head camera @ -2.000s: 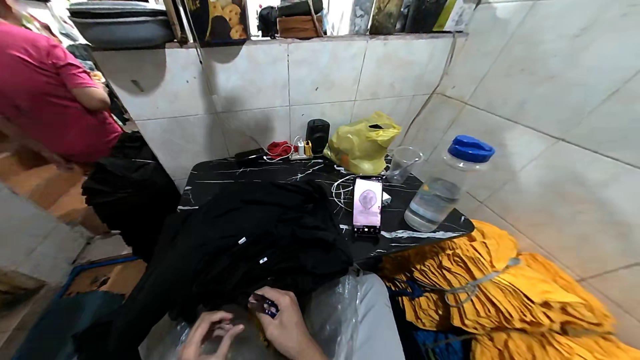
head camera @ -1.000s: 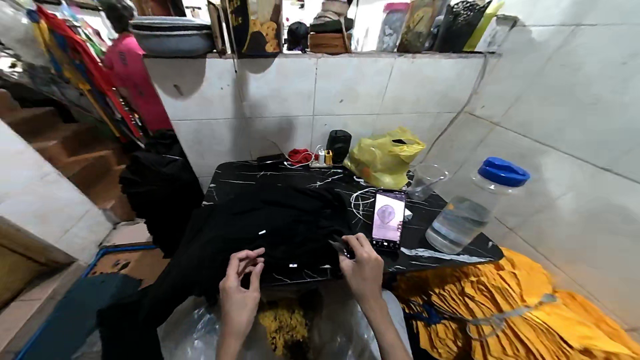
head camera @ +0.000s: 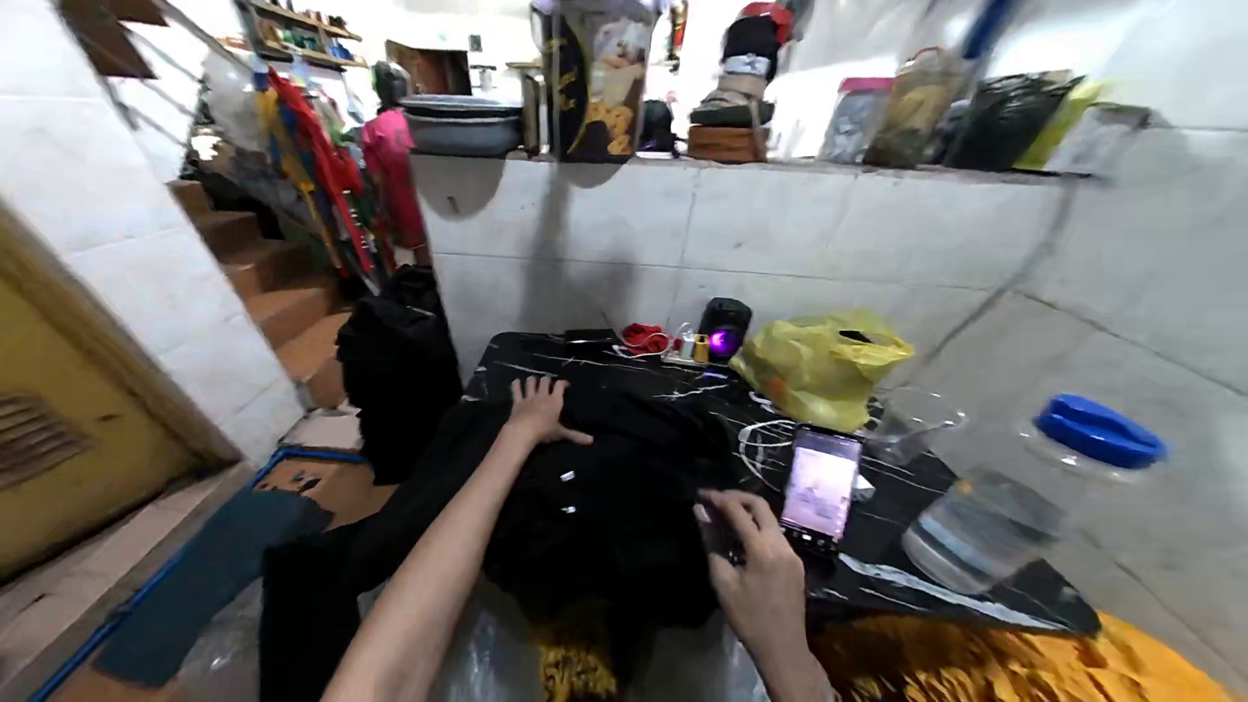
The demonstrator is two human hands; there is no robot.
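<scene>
Black cloth (head camera: pixel 624 468) with two small white tags lies over the near part of a black marble-patterned table (head camera: pixel 526 356) and hangs off its front. My left hand (head camera: pixel 541 411) rests flat on the cloth's far left part, fingers spread. At the cloth's right edge, my right hand (head camera: pixel 756 551) is curled around a small dark object, too hidden to identify. Just right of that hand a smartphone (head camera: pixel 822 486) with a lit screen leans beside a white cable (head camera: pixel 765 448).
A water jug with a blue lid (head camera: pixel 994 507), a clear plastic cup (head camera: pixel 912 424), a yellow plastic bag (head camera: pixel 819 366) and a black speaker (head camera: pixel 723 330) stand on the table. Orange cloth (head camera: pixel 1024 663) lies at the lower right. A person in pink (head camera: pixel 392 175) is beyond the wall.
My left hand has moved forward from the cloth's near edge onto its far left part, and its fingers have spread. The view has turned somewhat left.
</scene>
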